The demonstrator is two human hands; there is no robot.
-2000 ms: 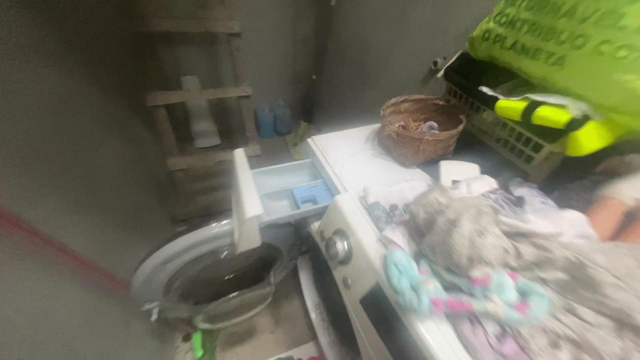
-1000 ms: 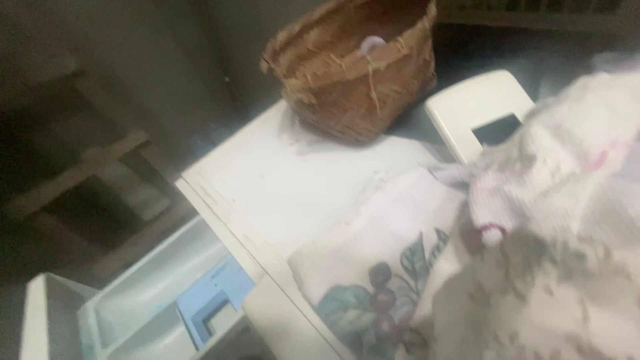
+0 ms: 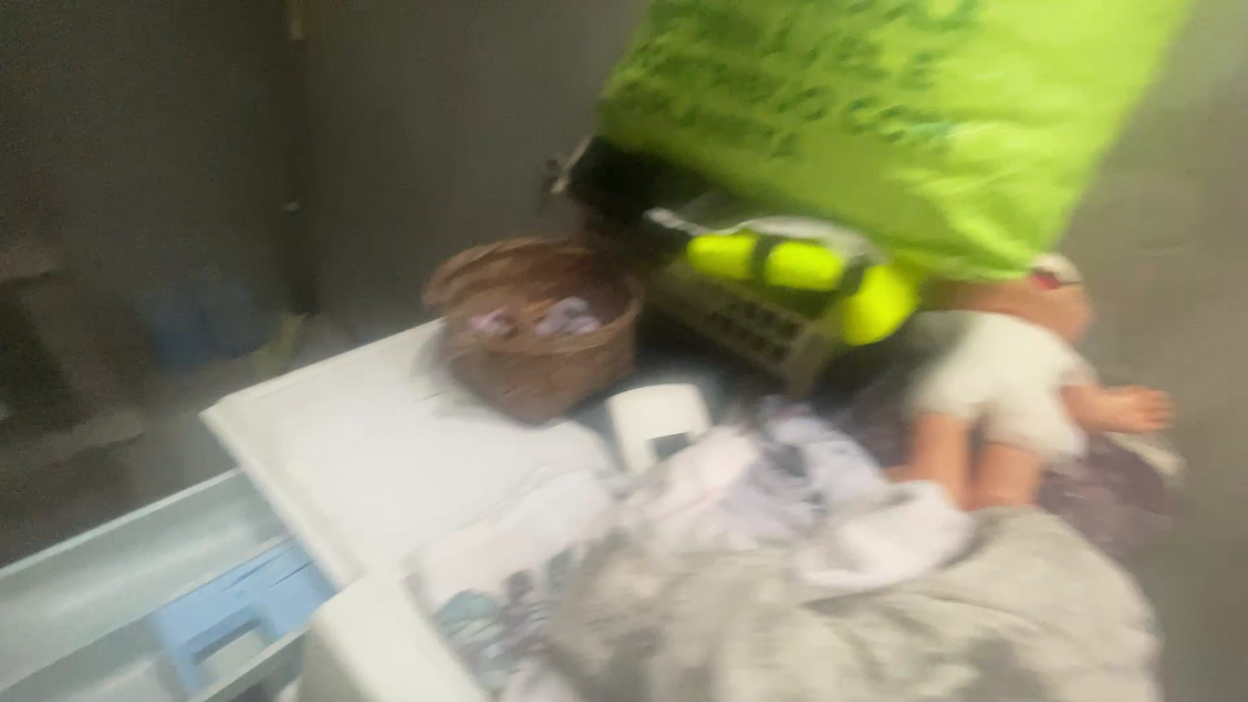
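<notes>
Neither of my hands shows in the head view, so what they hold cannot be seen. A pile of rumpled cloths, with a grey blanket (image 3: pixel 877 624) and pale garments (image 3: pixel 721 487), covers the near part of the white washing machine top (image 3: pixel 390 429). A woven basket (image 3: pixel 536 341) with small things in it sits at the back of the top. At the lower left, the detergent drawer (image 3: pixel 107 536) is pulled out, with a blue insert (image 3: pixel 244 604) inside. A small white object (image 3: pixel 659 414) lies right of the basket. The picture is blurred.
A large lime-green bag (image 3: pixel 868 117) bearing writing rests over a plastic crate (image 3: pixel 731 312) at the back right. Bright yellow rounded objects (image 3: pixel 804 265) hang at the crate. A doll in white clothing (image 3: pixel 999 380) lies behind the cloths. Blue containers (image 3: pixel 200 317) stand on the floor at left.
The view has swung; the green bag, the yellow objects and the doll, outside the frame one second ago, now show at the right. No moved object is plain.
</notes>
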